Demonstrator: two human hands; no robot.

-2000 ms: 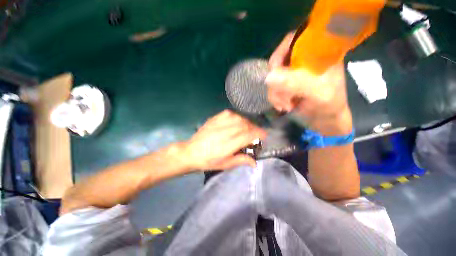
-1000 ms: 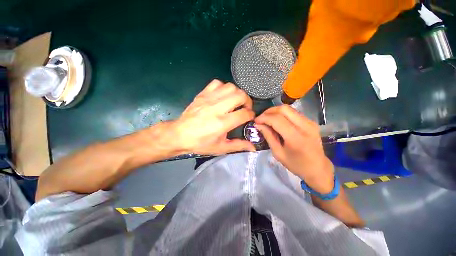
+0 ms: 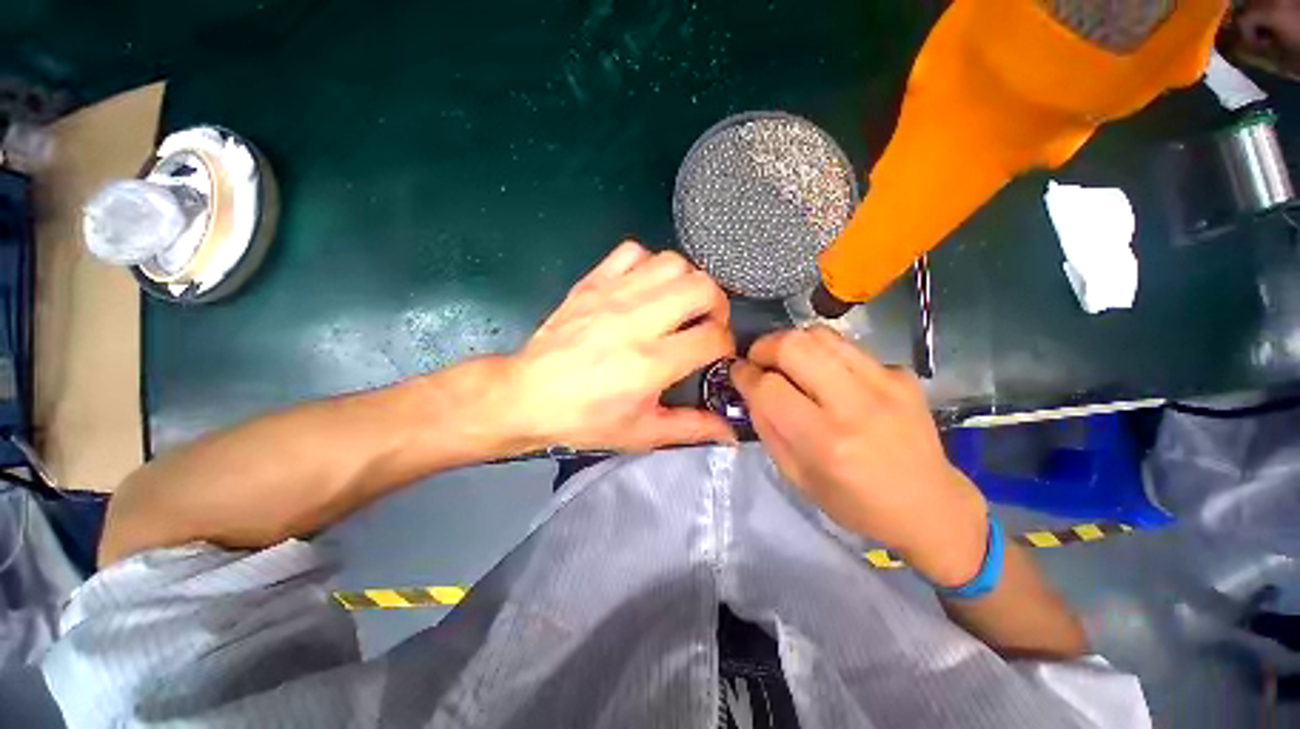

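Note:
A small round black unit [image 3: 724, 390] with shiny details lies at the bench edge. My left hand [image 3: 627, 356] holds it between thumb and fingers from the left. My right hand [image 3: 848, 434], with a blue wrist strap, has its fingertips at the unit's right side; whether they pinch anything is hidden. The orange electric screwdriver [image 3: 948, 135] hangs above, untouched, its dark tip pointing down by the screw tray. The round grey screw tray [image 3: 756, 200] lies beyond my hands, with small light and coppery screws on its right part.
Dark tweezers [image 3: 925, 321] lie right of the tray. A white tissue [image 3: 1095, 245] and a silver spool [image 3: 1257, 160] are further right. A white round item with clear cup [image 3: 200, 221] stands left, beside a cardboard sheet [image 3: 100, 313]. A blue stool [image 3: 1062, 470] stands below the bench's right.
Two seconds ago my right hand held the screwdriver; it let go and came down to the unit. Since one second ago, my right hand has shifted slightly, and the screwdriver hangs a little differently.

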